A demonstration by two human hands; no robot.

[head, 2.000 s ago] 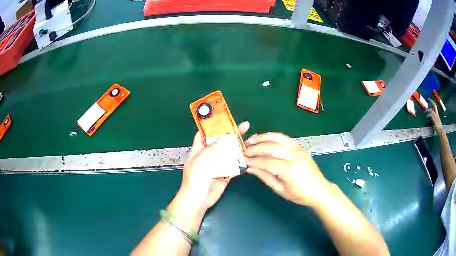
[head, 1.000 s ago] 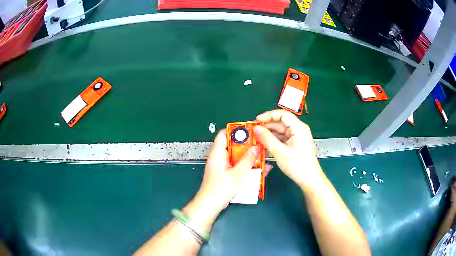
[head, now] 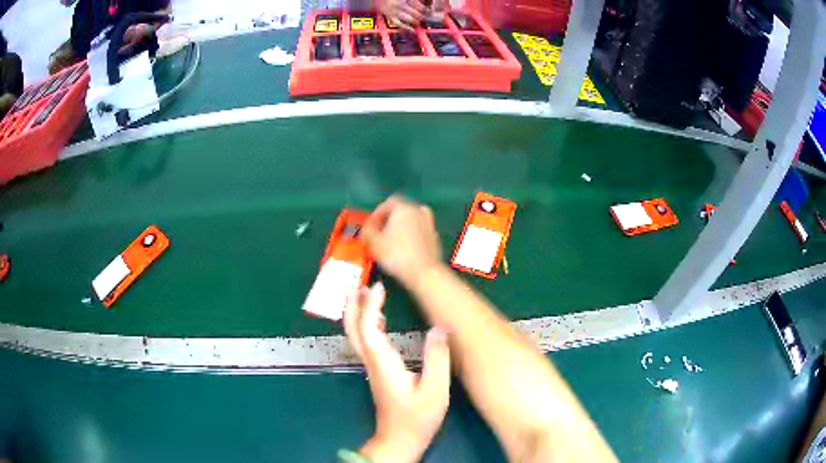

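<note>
An orange phone back housing [head: 337, 288] with a white patch on its lower half lies on the green conveyor belt, tilted, its dark ring end away from me. My right hand [head: 403, 240] is blurred at its upper right corner; I cannot tell if the fingers pinch it. My left hand [head: 398, 371] is over the pale rail, fingers apart and empty, fingertips close to the housing's lower right edge. A second orange housing [head: 485, 235] lies just right.
More orange housings lie on the belt at left [head: 131, 265] and right [head: 644, 216]. A pale metal rail [head: 244, 354] and grey post [head: 743, 181] edge the belt. White scraps [head: 668, 385] and a dark slab [head: 784, 333] lie on the worktop. A person's hands are over a red tray [head: 408, 80].
The housing left my left hand and lies on the belt. My left hand has opened and drawn back. My right hand moved left and away from me. The view tilted up, showing the red tray.
</note>
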